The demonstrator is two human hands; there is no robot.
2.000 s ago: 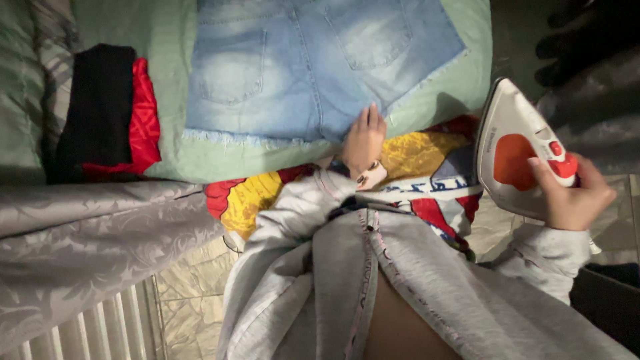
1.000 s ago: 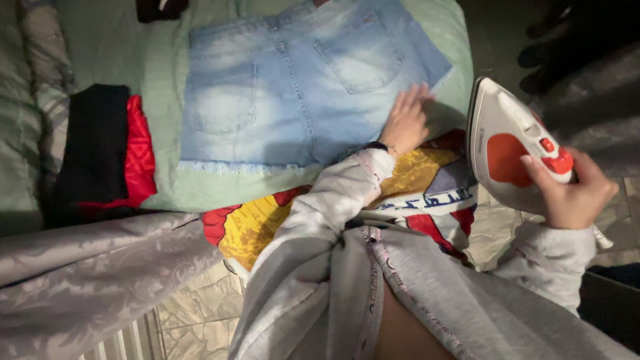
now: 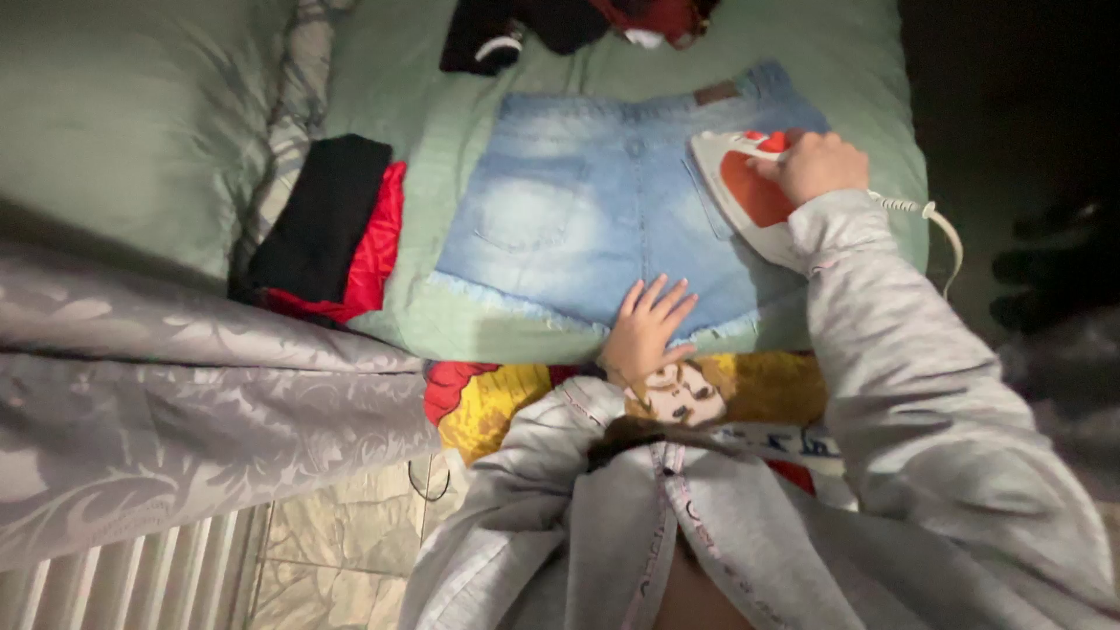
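Light blue denim shorts (image 3: 560,210) with frayed hems lie spread on a pale green cover, back pockets up and the waistband away from me. My right hand (image 3: 821,166) grips the handle of a white and orange clothes iron (image 3: 744,188), which rests over the right pocket of the shorts. My left hand (image 3: 649,328) lies with fingers apart on the frayed hem near the middle, holding nothing. The iron's soleplate is hidden beneath it.
Folded black cloth (image 3: 328,219) and red satin cloth (image 3: 378,249) lie to the left. Dark clothing (image 3: 560,22) lies beyond the waistband. The iron's white cord (image 3: 949,232) hangs at the right edge of the green cover (image 3: 420,315). A colourful printed cloth (image 3: 499,402) hangs in front.
My right hand has brought the iron from beside the cover at the right onto the shorts. My left hand has moved left along the lower part of the shorts since one second ago.
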